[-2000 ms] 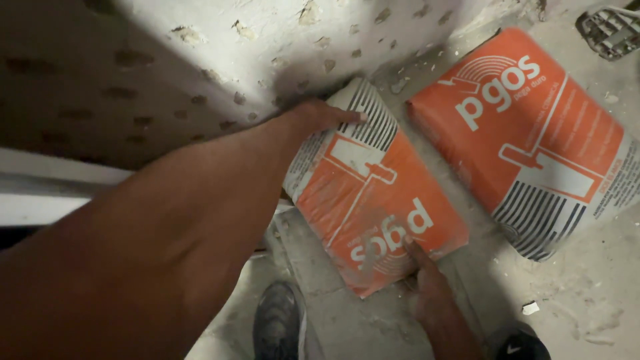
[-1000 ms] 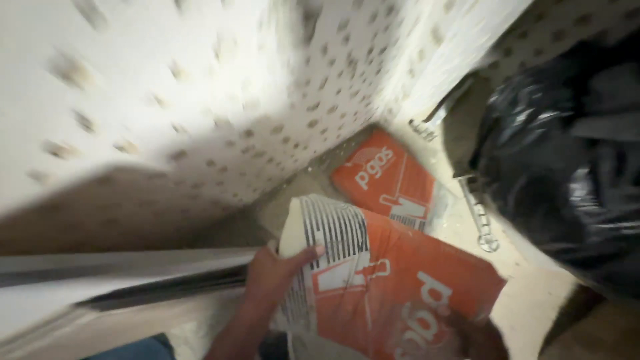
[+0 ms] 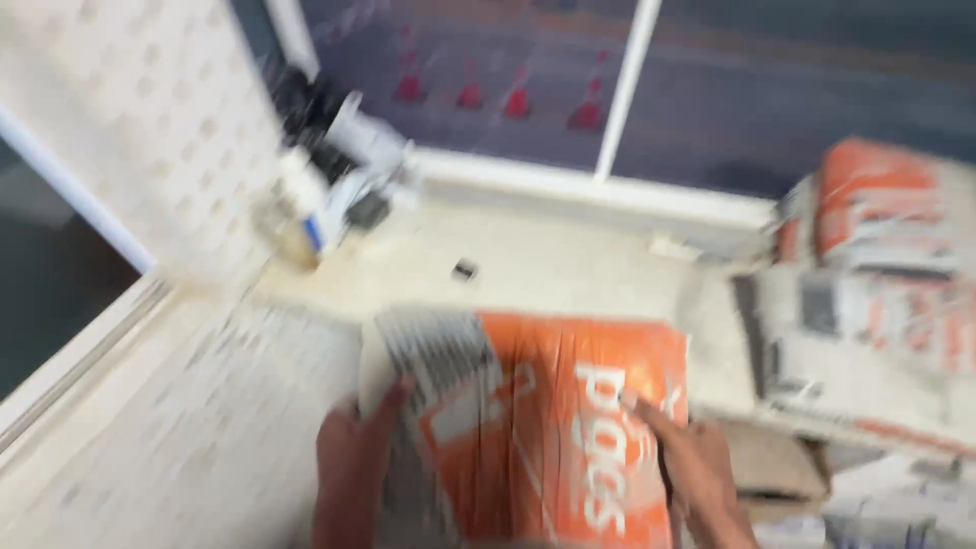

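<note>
An orange and white plastic sack (image 3: 549, 427) bearing large lettering is held between my two hands at the lower middle of the head view. My left hand (image 3: 358, 450) grips its striped left side, thumb on the face. On the right edge lies my right hand (image 3: 690, 457), a finger across the front and the other fingers partly hidden. The sack's lower end is cut off by the frame. Motion blurs the picture.
Behind the sack runs a pale ledge (image 3: 534, 236) below a window frame (image 3: 503, 164); traffic cones (image 3: 517, 103) show through the glass. More orange and white sacks (image 3: 877, 221) are stacked at right. Bags and clutter (image 3: 358, 168) sit at the left corner, beside a dabbed wall panel (image 3: 183, 122).
Lying on the floor two seconds ago, the sack was off it one second ago and is now in both hands before the ledge. The view has swung to the window.
</note>
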